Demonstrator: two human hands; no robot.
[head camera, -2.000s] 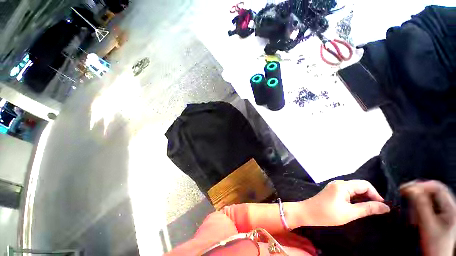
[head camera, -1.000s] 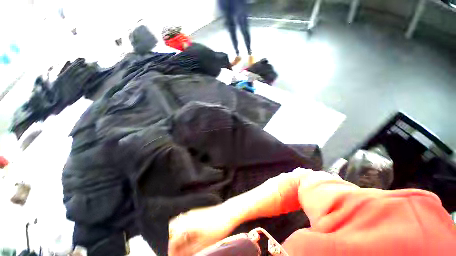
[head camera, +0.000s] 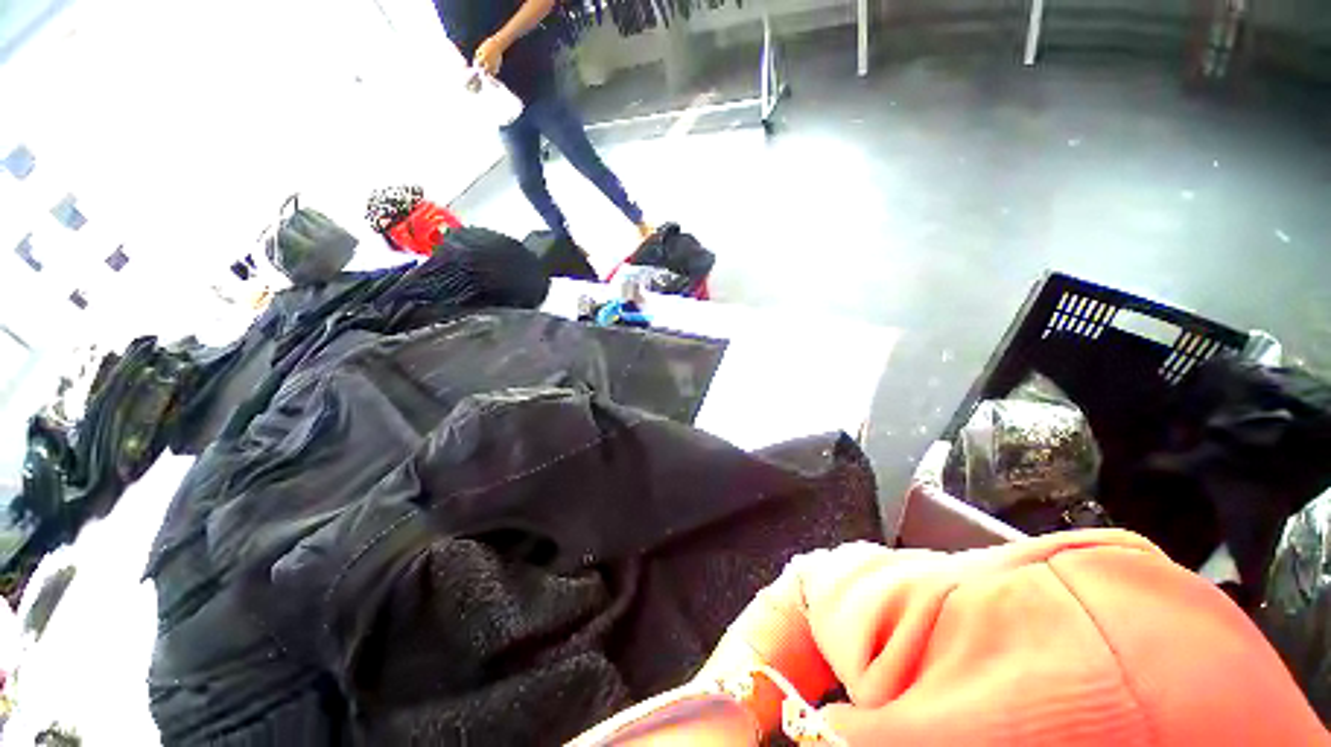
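A large black coat (head camera: 482, 467) with pale dotted stitch lines lies over the white table (head camera: 803, 380) in front of me. Its dark, curly pile lining (head camera: 467, 628) shows in the lower middle. My right arm in an orange sleeve (head camera: 1022, 628) crosses the bottom right, and part of a pair of glasses (head camera: 686, 715) covers its front end. Neither of my hands shows. Whatever they hold is hidden or out of the picture.
A black plastic crate (head camera: 1124, 329) stands at the right with a clear bag (head camera: 1029, 450) beside it. More dark garments (head camera: 110, 423) lie at the left. A person in jeans (head camera: 562, 146) stands beyond the table. A grey bag (head camera: 310, 245) and a red item (head camera: 423, 228) are at the back.
The view has swung from the spools and scissors to the coat and crate. Both hands showed at first, then one at the bottom; now neither shows. More of the standing person is visible.
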